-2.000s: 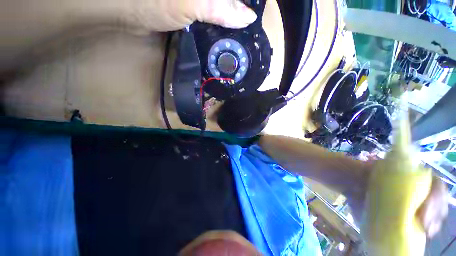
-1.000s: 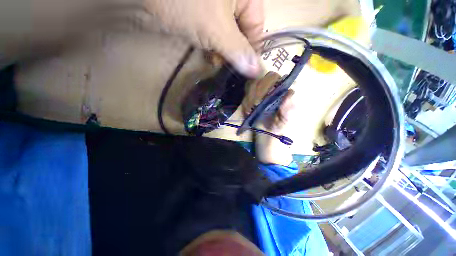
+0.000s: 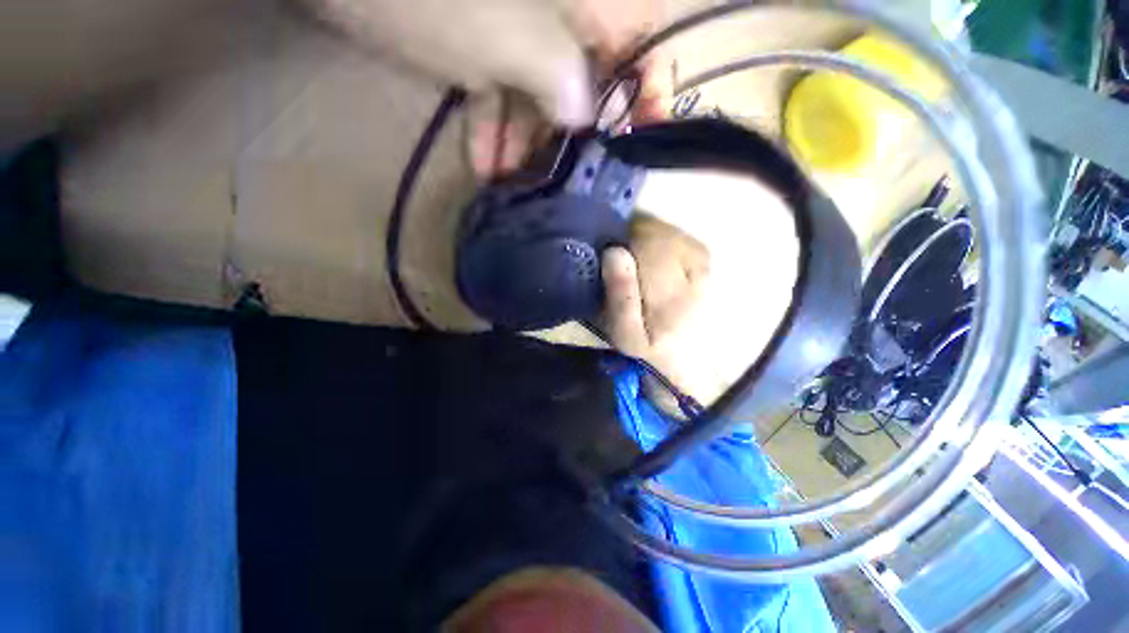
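A black headset is held over the cardboard sheet (image 3: 149, 223). Its near ear cup (image 3: 526, 266) shows a smooth outer side with small holes; its inside is hidden. The headband strap (image 3: 823, 266) and shiny tubes (image 3: 1021, 247) arc to the right. A second cup is dark and indistinct against my black clothing. My left hand (image 3: 526, 105), blurred, grips the near cup's upper edge. My right hand (image 3: 656, 284) holds this cup from the right, fingers partly hidden. A thin black cord with a dark end (image 3: 675, 393) hangs below.
A yellow glue bottle (image 3: 836, 130) lies on the cardboard behind the tubes, partly washed out. A black cable (image 3: 399, 223) curves left of the cup. More headsets with cables (image 3: 916, 291) lie at the right. Metal frames (image 3: 990, 544) stand at lower right.
The glue bottle has left my right hand and lies on the cardboard. The headset has been turned, so the cup's outer side shows instead of the open inside with wires. Both hands are on it.
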